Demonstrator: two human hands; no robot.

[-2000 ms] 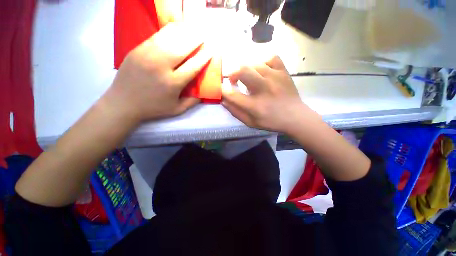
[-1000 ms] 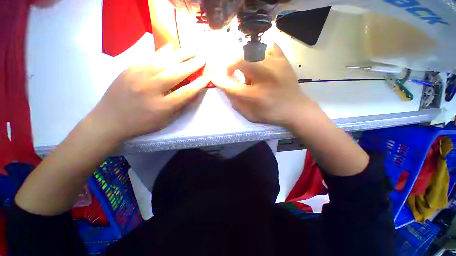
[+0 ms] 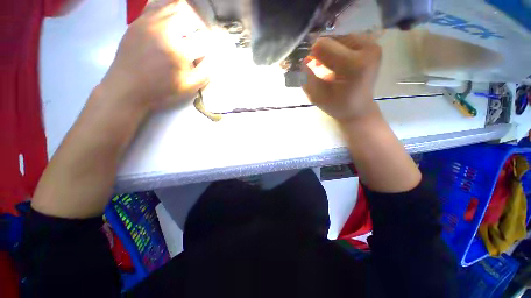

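Note:
My left hand (image 3: 154, 64) is at the upper left of the table, its fingers curled at the edge of the lamp glare. A small part of red cloth (image 3: 135, 9) shows beyond it at the top edge. My right hand (image 3: 346, 75) is bent beside the dark needle area (image 3: 296, 77) of the sewing machine, whose white head (image 3: 466, 32) fills the upper right. Glare and curled fingers hide whether either hand holds anything. A small tan curved piece (image 3: 205, 109) lies at the left end of the dark seam line.
Long red panels (image 3: 23, 105) hang at the far left. Green-and-yellow handled snips (image 3: 463, 106) lie at the right beside a grey tray (image 3: 496, 105). Below the ribbed table edge (image 3: 244, 170) stand a right blue crate (image 3: 445, 169) with cloth and a left blue crate (image 3: 137, 233).
Both hands have moved apart and farther up the table, the right one beside the needle area. The red piece between them no longer shows. The small tan piece has come into view.

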